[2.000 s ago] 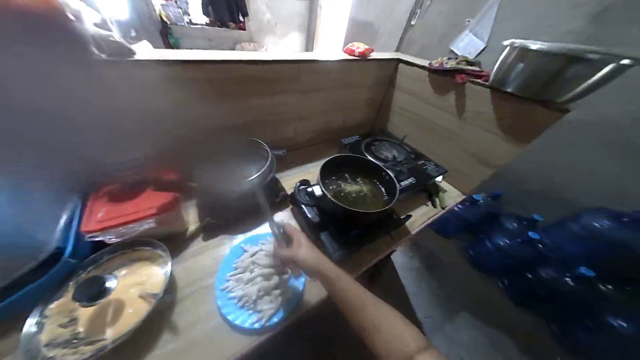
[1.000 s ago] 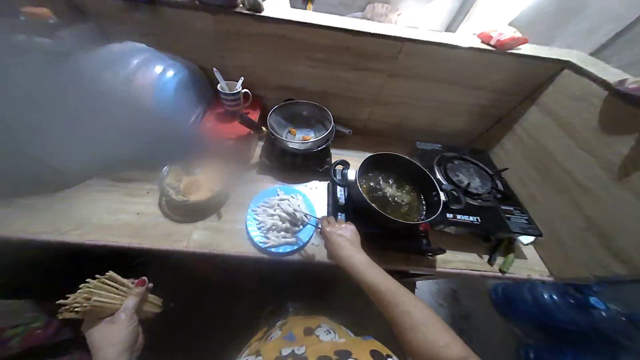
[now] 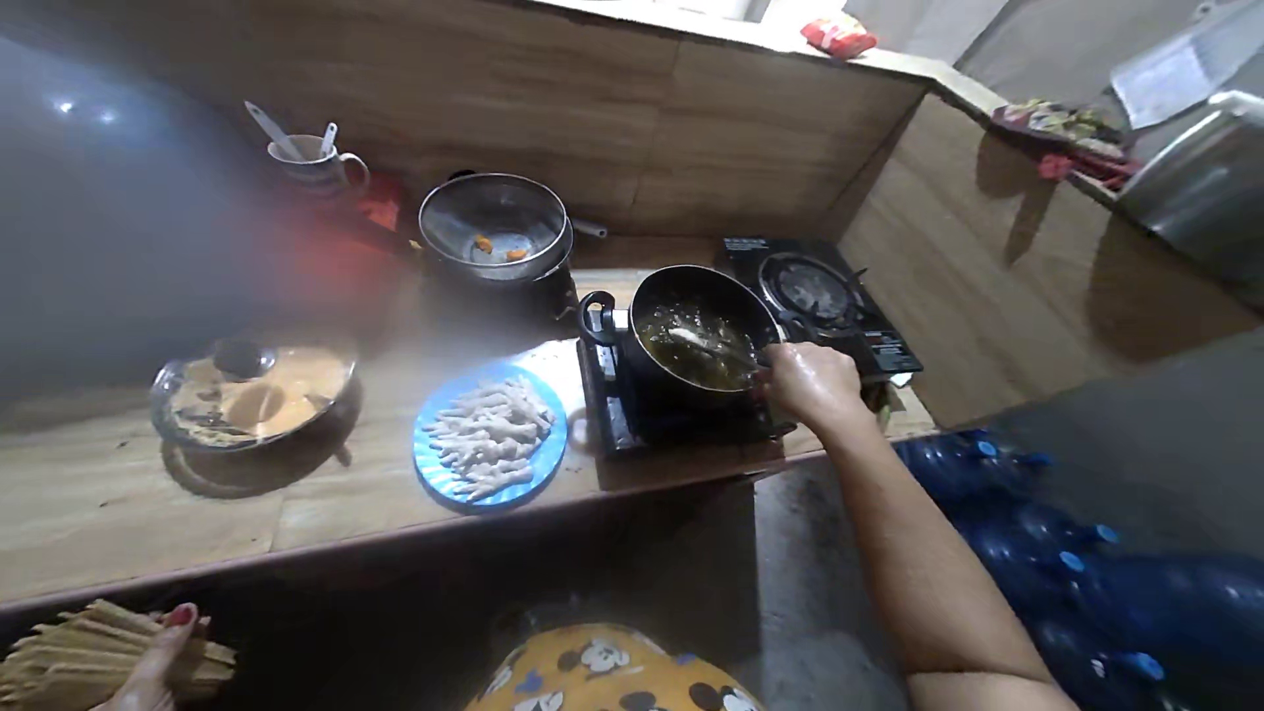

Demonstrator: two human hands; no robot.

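My right hand (image 3: 812, 383) is closed at the near right rim of a black pot (image 3: 681, 380) of bubbling oil on a gas stove. It grips a utensil, probably tongs, mostly hidden by the fingers, with a pale coated piece (image 3: 688, 337) at its far end in the oil. My left hand (image 3: 158, 664), low at the left, holds a folded tan fan (image 3: 99, 647), perhaps woven or of card. Left of the pot, a blue plate (image 3: 425, 472) bears several white-coated chicken feet (image 3: 489, 434).
Behind the plate, a wire-mesh strainer (image 3: 494, 227) with orange bits rests on a dark pan. A glass lid (image 3: 336, 385) covers orange batter at the left; a mug (image 3: 314, 168) holds utensils. Another burner (image 3: 812, 291) lies beyond the pot. Blue water jugs (image 3: 1037, 553) stand at the lower right.
My right hand has moved right, from the plate to the pot, and a pale piece now shows in the oil. My left hand stays low at the left with the tan fan.
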